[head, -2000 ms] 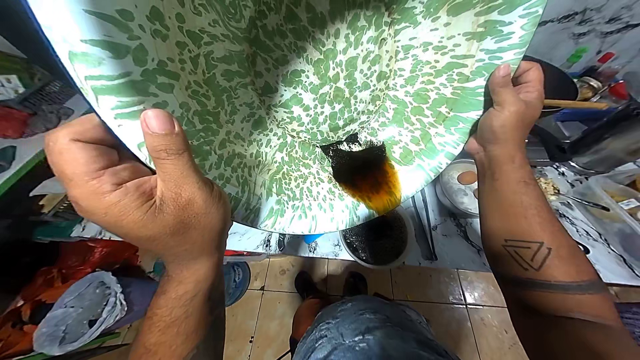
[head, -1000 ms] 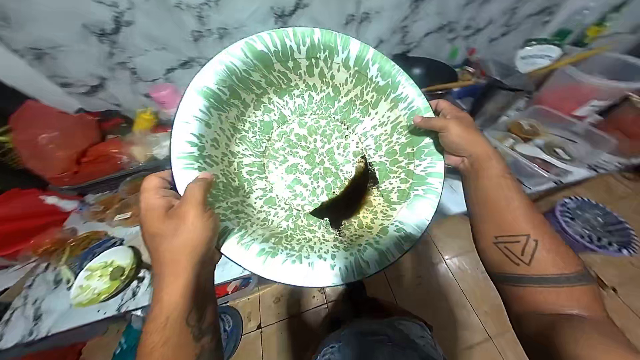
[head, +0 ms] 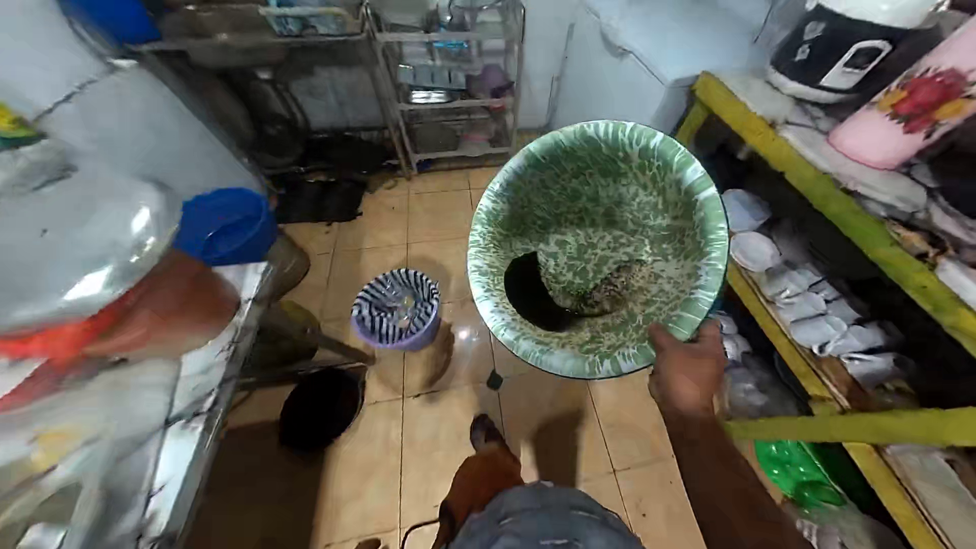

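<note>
My right hand [head: 688,366] holds a wide green-and-white speckled enamel basin [head: 610,198] by its lower right rim, thumb over the inside of the rim. The basin is tilted, its inside facing me, above the tiled floor. A pool of dark liquid [head: 534,293] lies in its lower left part, and dark grainy residue [head: 621,286] spreads to the right of the pool. My left hand is not in view.
A marble-patterned counter [head: 202,381] runs along the left. On the floor are a purple bin with a striped liner [head: 396,309] and a blue bucket [head: 229,225]. Yellow-edged shelves [head: 808,175] with white cups [head: 820,332] stand at right; a metal rack [head: 457,99] stands ahead.
The view has swung from the marble counter to the floor and shelves. Both hands held the basin before; now only my right hand is seen on it. The dark liquid has shifted inside the basin.
</note>
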